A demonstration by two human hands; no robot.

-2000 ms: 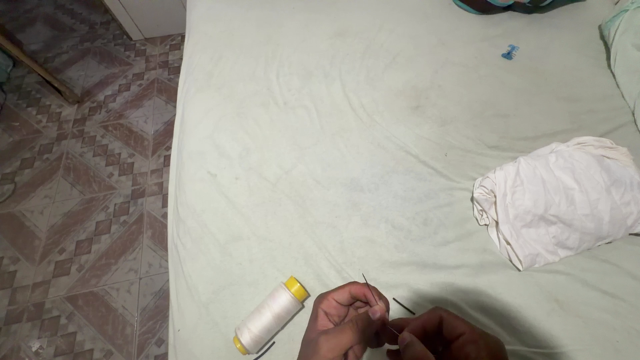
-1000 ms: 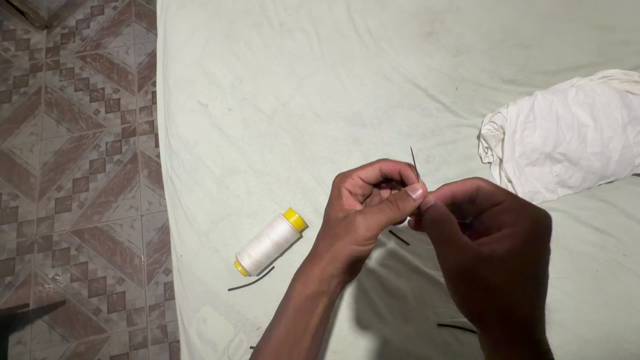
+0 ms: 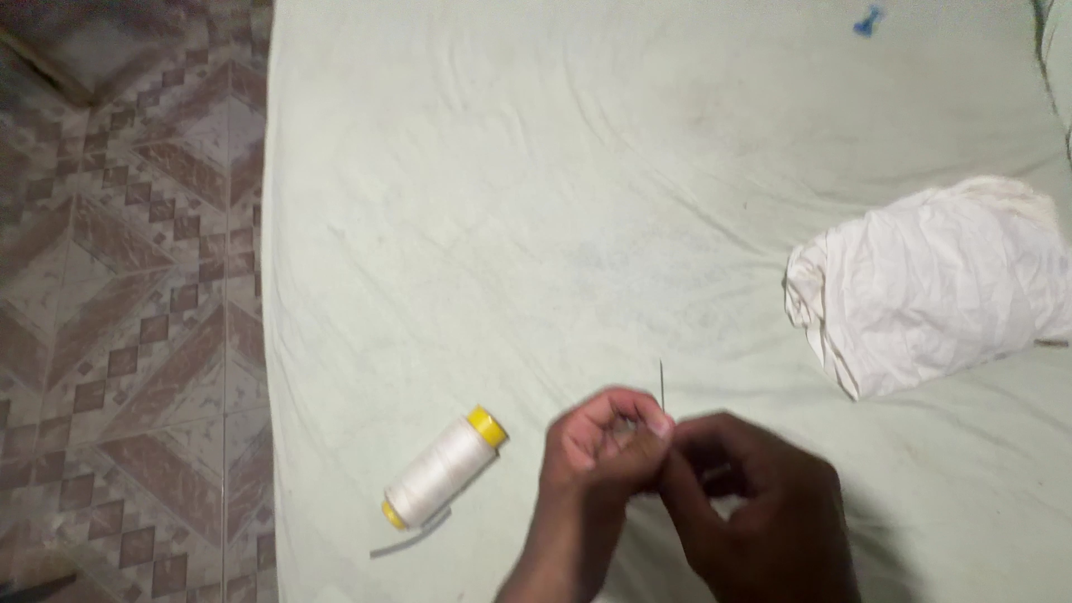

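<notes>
A thin dark sewing needle [image 3: 662, 387] points upward from the fingertips of my left hand [image 3: 607, 456], which pinch it between thumb and forefinger. My right hand [image 3: 758, 502] meets the left at the fingertips, with its thumb and forefinger pressed together just below the needle; what lies between them is too small and blurred to tell. To the left of both hands, a spool of white thread [image 3: 444, 473] with yellow ends lies on its side on the pale green sheet [image 3: 502, 251]. A thin dark strip [image 3: 410, 538] lies beside the spool's lower end.
A bundled white cloth [image 3: 930, 293] lies on the sheet at the right. Near the top right is a small blue object [image 3: 868, 22]. The bed's edge runs down the left side, with patterned floor tiles [image 3: 151, 335] beyond it.
The view has shifted between frames. Both hands, lower in the picture two seconds ago, show more fully now and remain together at the needle. The spool lies still on the sheet.
</notes>
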